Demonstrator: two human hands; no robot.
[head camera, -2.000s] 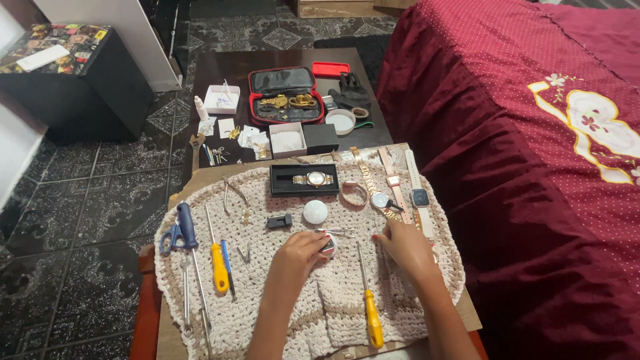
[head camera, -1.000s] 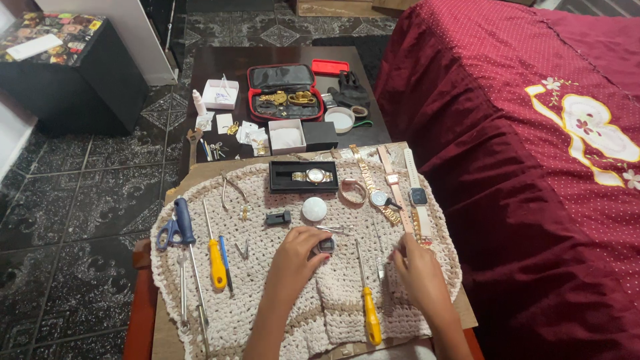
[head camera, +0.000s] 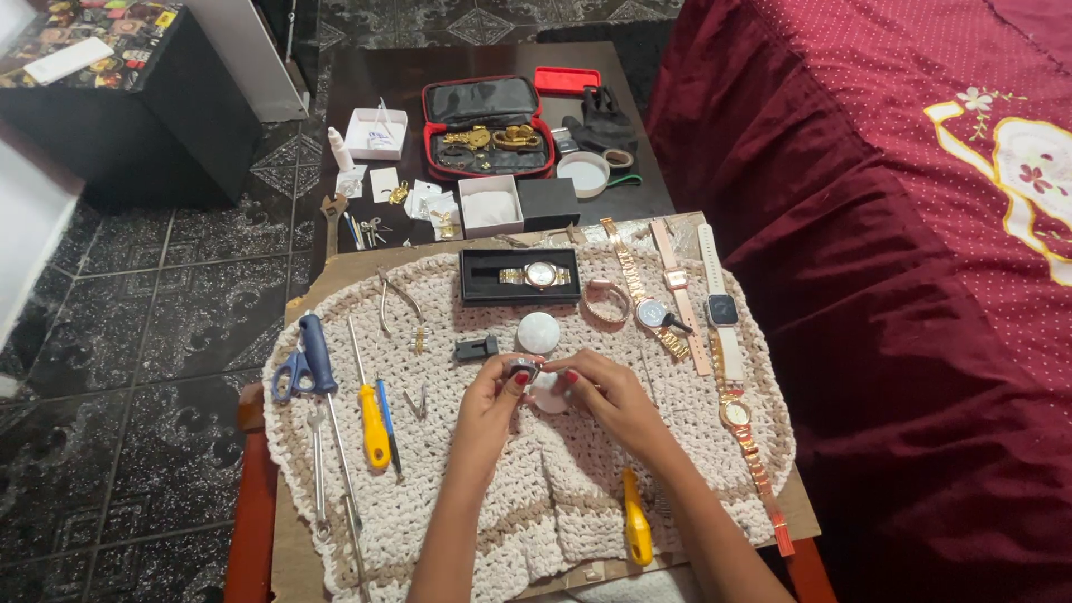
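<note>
My left hand (head camera: 494, 394) holds a small dark watch case (head camera: 524, 367) between thumb and fingers above the crocheted mat (head camera: 519, 494). My right hand (head camera: 607, 398) reaches its fingertips to the case; whether they grip something thin there is hard to tell. Below the fingertips lies a round white disc (head camera: 550, 394), partly covered. Another white round container (head camera: 538, 332) sits just beyond, beside a black plastic watch-link tool (head camera: 476, 348). A yellow-handled screwdriver (head camera: 636, 519) lies by my right forearm, its shaft mostly hidden. Behind, a boxed two-tone wristwatch (head camera: 540, 274) rests in its black box.
Several watches, including a white-strapped smartwatch (head camera: 722, 310), lie at right. Pliers (head camera: 400, 301), scissors (head camera: 293, 374), a yellow screwdriver (head camera: 374, 427) and a wrench (head camera: 318, 469) lie at left. On the dark table stand a red-edged case (head camera: 488, 126) and small boxes (head camera: 491, 205). A red cloth (head camera: 754, 209) hangs at right.
My right hand has moved left from near the watches on the right and now meets my left hand at the watch case. A white disc now shows beneath my fingertips.
</note>
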